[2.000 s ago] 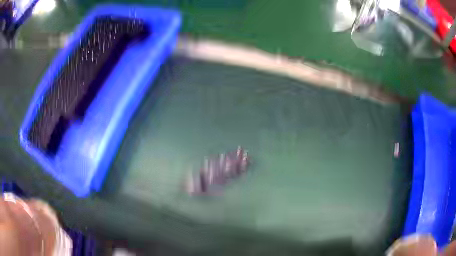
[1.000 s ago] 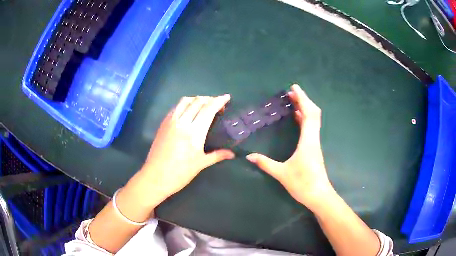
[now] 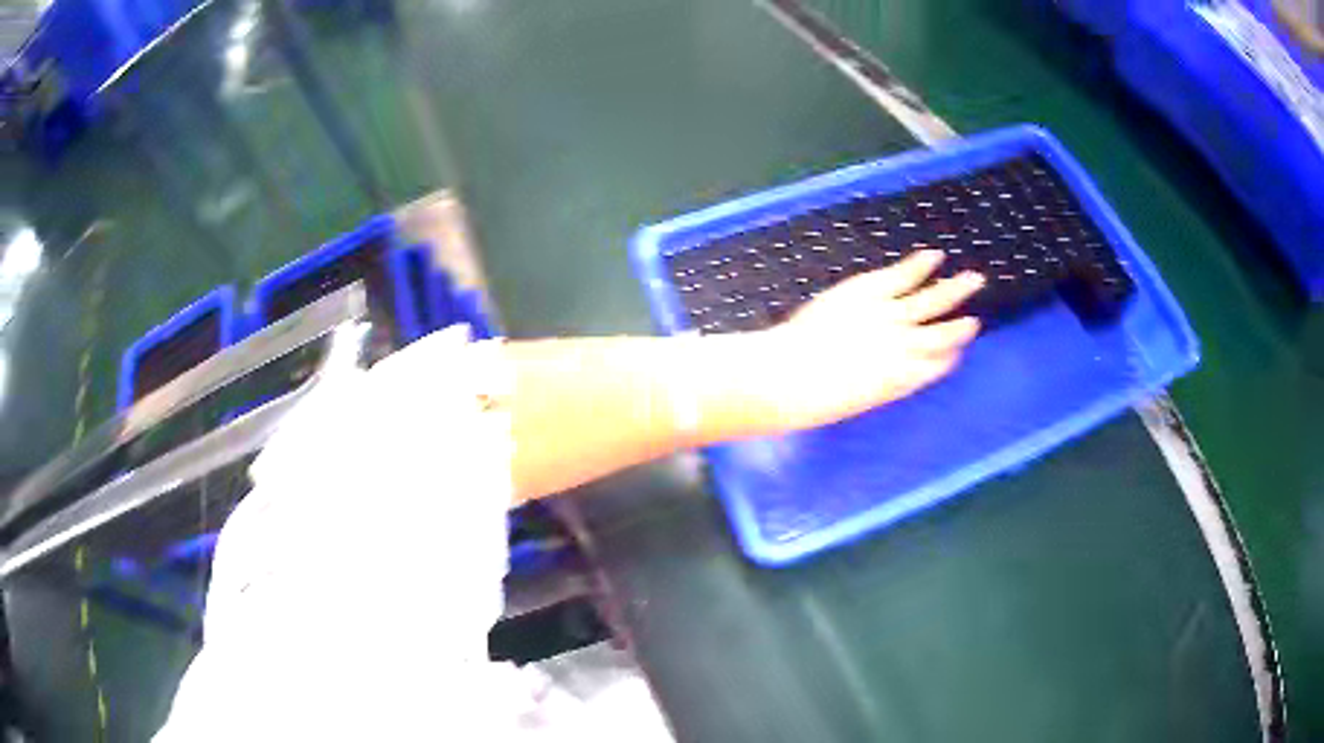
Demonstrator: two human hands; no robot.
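Note:
A shallow blue bin [image 3: 929,450] lies on the dark green bench. Black power adapters [image 3: 813,254] stand in it in close rows, pins up, along its far side. The near part shows bare blue floor. My left hand [image 3: 879,341] reaches in over the near edge of the adapter rows, palm down. Its fingers are spread, and no adapter shows in it; what is under the palm is hidden. My right hand is out of view.
Blue bins with dark contents [image 3: 327,269] stand low at the left, behind a shiny metal bar [image 3: 189,421]. A blue object [image 3: 1205,116] is at the upper right. The bench's pale edge strip [image 3: 1212,508] curves at the right.
The view has swung left to the filled bin. Both hands were around a block of adapters on the bench; now my left hand is in the bin. The right hand and that block are out of view.

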